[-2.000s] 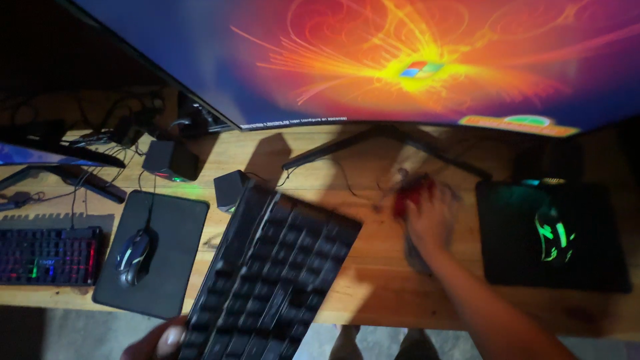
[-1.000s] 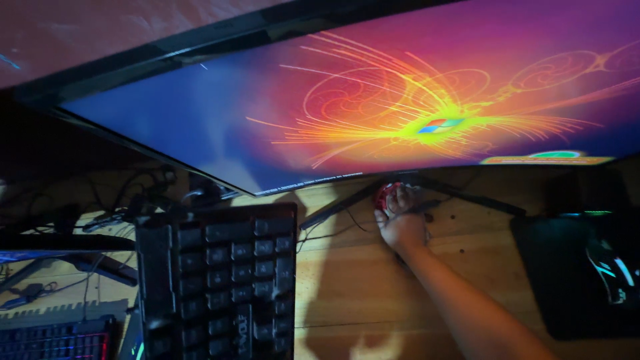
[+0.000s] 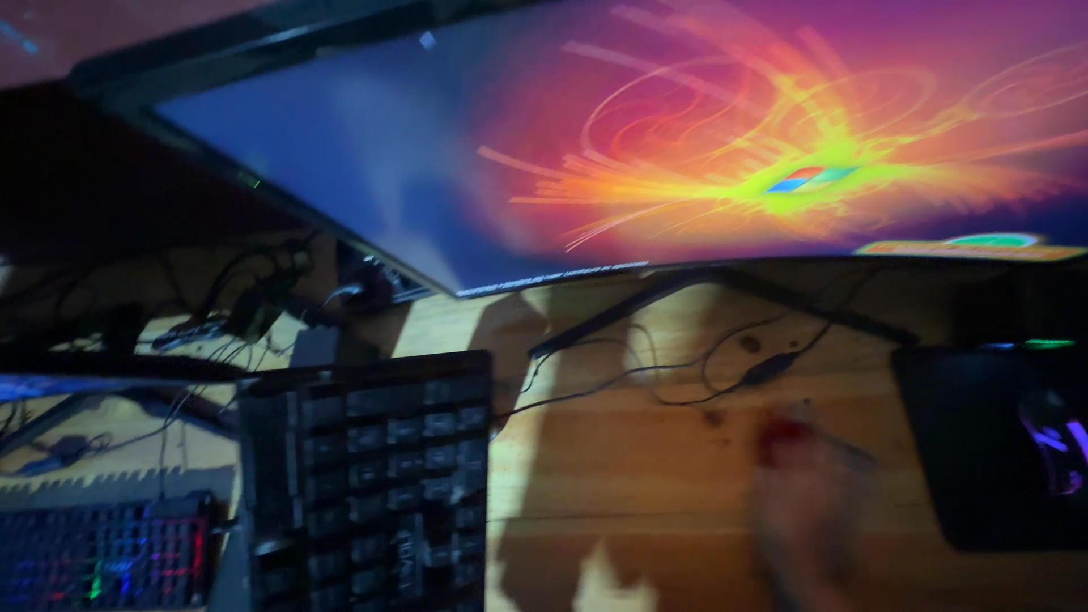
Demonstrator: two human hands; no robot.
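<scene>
A black computer keyboard (image 3: pixel 382 484) stands raised and turned on end above the wooden desk (image 3: pixel 629 476), at the lower left of centre. My left hand is out of the frame. Blurred by motion, my right hand (image 3: pixel 803 501) is low over the desk with something red (image 3: pixel 782 438) at its fingertips; what the red thing is cannot be told. A dark edge shows beside the fingers. Behind the hand, a thin black cable with a thicker sleeve (image 3: pixel 769 370) lies in loops on the wood.
A large curved monitor (image 3: pixel 680 153) stands on splayed black legs (image 3: pixel 620 314) at the back. At the right, a lit mouse (image 3: pixel 1054 442) rests on a black mouse pad (image 3: pixel 960 476). A backlit keyboard (image 3: pixel 110 552) lies at the far left, with tangled cables (image 3: pixel 255 297) behind it.
My right hand has moved from near the monitor's legs toward the desk's front. Two seconds ago a left hand showed at the raised keyboard's lower corner; it has left the view.
</scene>
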